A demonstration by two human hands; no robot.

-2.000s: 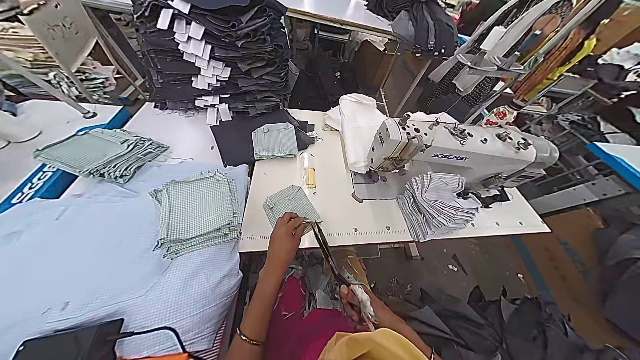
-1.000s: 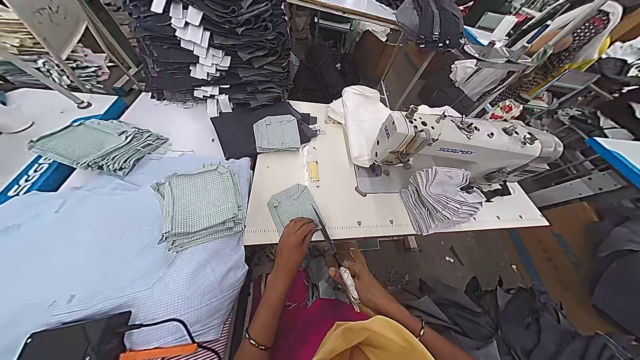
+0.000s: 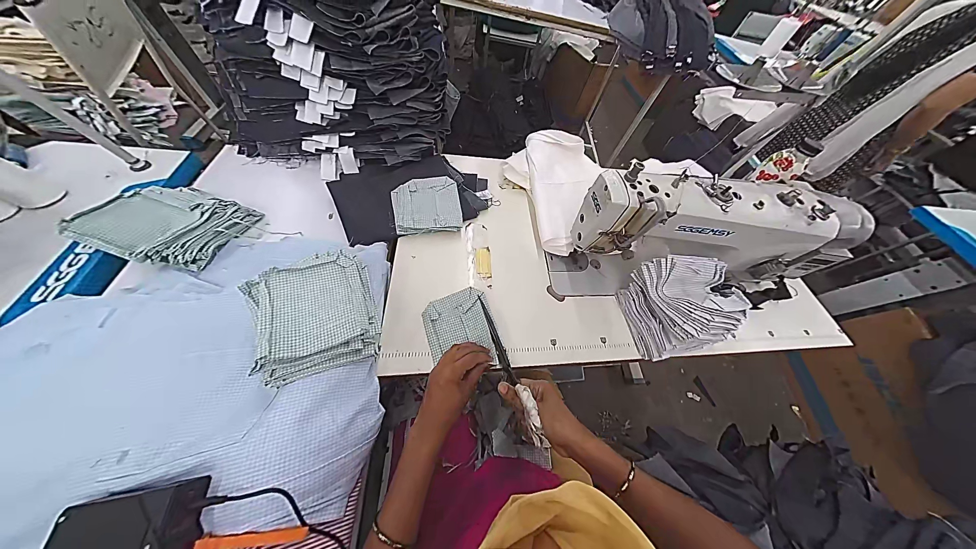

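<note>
A green checked fabric pocket piece (image 3: 457, 320) lies at the front edge of the white sewing table. My left hand (image 3: 461, 374) is on its lower edge, fingers bent over the cloth. In my right hand (image 3: 537, 408) are the cloth-wrapped handles of dark scissors (image 3: 497, 339), whose blades point up along the right side of the piece. Behind it rests a clear and yellow small item (image 3: 483, 261). Another green checked piece (image 3: 428, 204) lies on dark fabric at the back.
A white sewing machine (image 3: 709, 221) stands at the right, striped pieces (image 3: 682, 305) beside it. Green checked stacks (image 3: 313, 313) (image 3: 160, 221) lie at the left, one on pale blue fabric (image 3: 137, 396). A tall pile of dark garments (image 3: 366, 76) rises behind. Dark cloth (image 3: 801, 488) lies lower right.
The scissors have moved from the lower edge of the piece to along its right side. The piece is turned slightly, with my left hand still at its lower edge.
</note>
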